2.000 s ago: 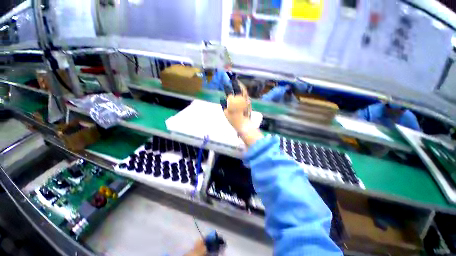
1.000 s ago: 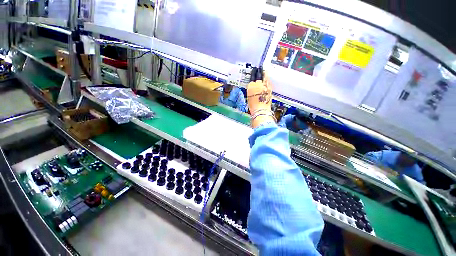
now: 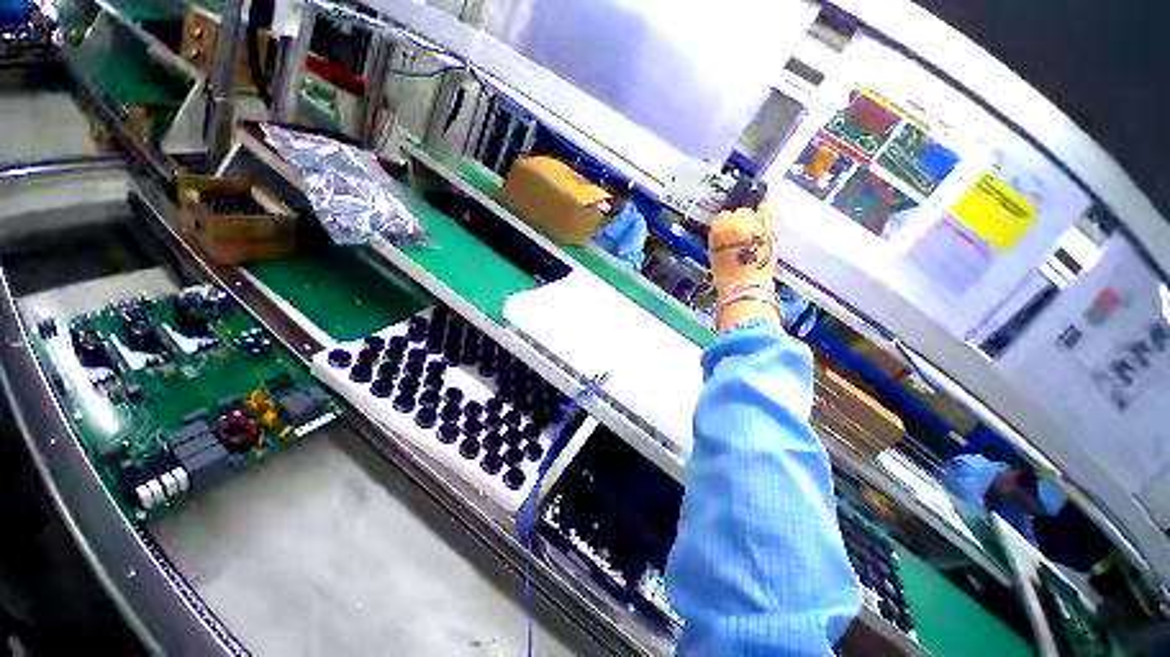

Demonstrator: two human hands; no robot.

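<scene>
My right hand is raised high at the upper centre, in a blue sleeve, with its back towards me. It holds a small black part at its fingertips, mostly hidden by the hand. My left hand is out of the picture. Below the arm, a white tray holds rows of black capacitors. A large green printed circuit board lies on the conveyor at the left, with a copper-red choke and yellow-orange components.
A blue cord hangs before the shelf. A black bin of small parts is beside the tray. Around are a white sheet, plastic bag, brown cartons, conveyor rail and posted papers. People in blue sleeves are behind.
The view has tilted and turned, and shelves and board appear shifted. My right hand stays raised and appears further up and right. My left hand, at the bottom two seconds ago, has left the view.
</scene>
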